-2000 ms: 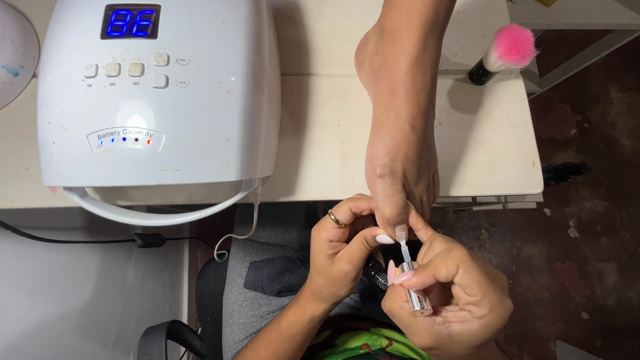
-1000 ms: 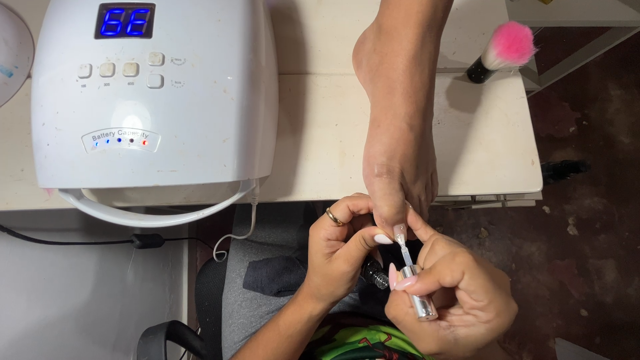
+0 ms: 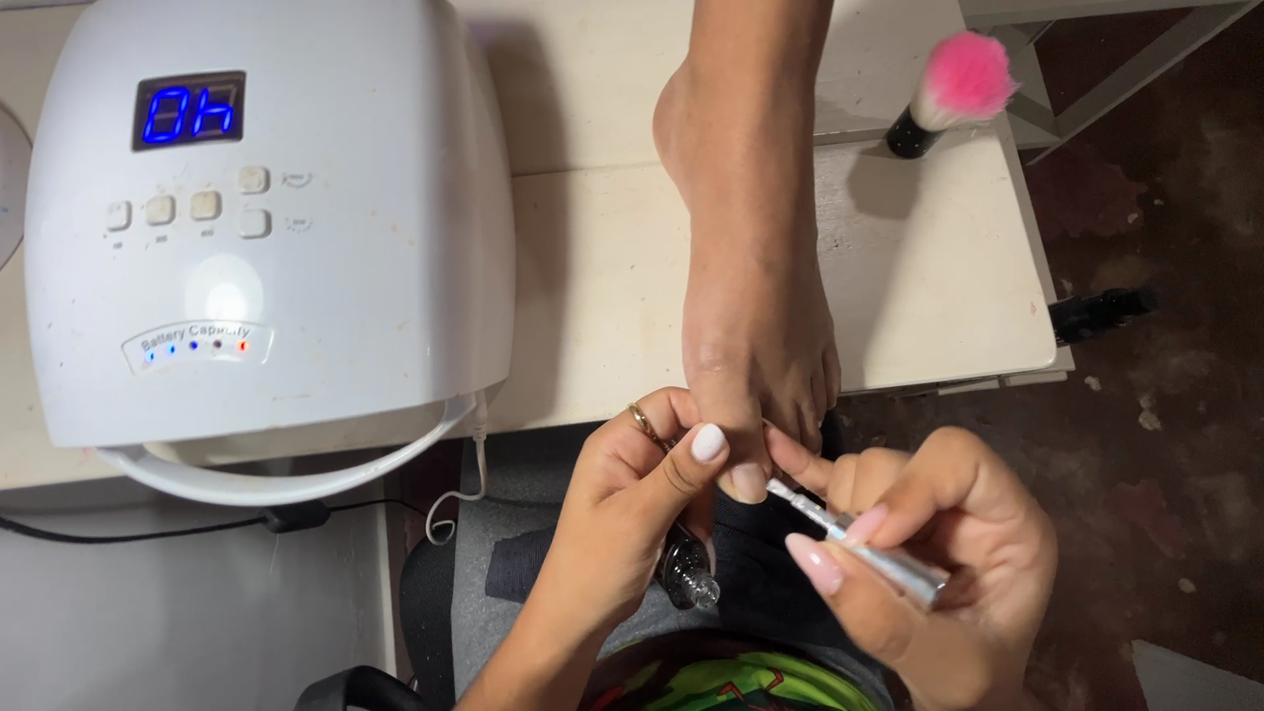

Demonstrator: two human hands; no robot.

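Another person's bare foot (image 3: 755, 286) rests on the white table with its toes over the front edge. My left hand (image 3: 632, 494), a ring on one finger, holds the big toe from the left side. Beneath its palm a dark glass nail polish bottle (image 3: 684, 568) is held, its threaded neck uncapped. Between the thumb and fingers of my right hand (image 3: 938, 553) is a silver-handled nail polish brush (image 3: 894, 570). The brush tip lies beside the right edge of the big toenail (image 3: 748, 483); whether they touch, I cannot tell. One right finger rests against the toe.
A white nail lamp (image 3: 326, 257) with a lit display and a front handle stands on the left of the table (image 3: 938, 286). A pink-tipped dusting brush (image 3: 953, 94) stands at the back right. A black cable (image 3: 178, 533) runs below the table edge.
The polish brush has moved from over the big toenail to its right side and is more slanted. My left hand still holds the toe. The digits on the lamp's display have changed.
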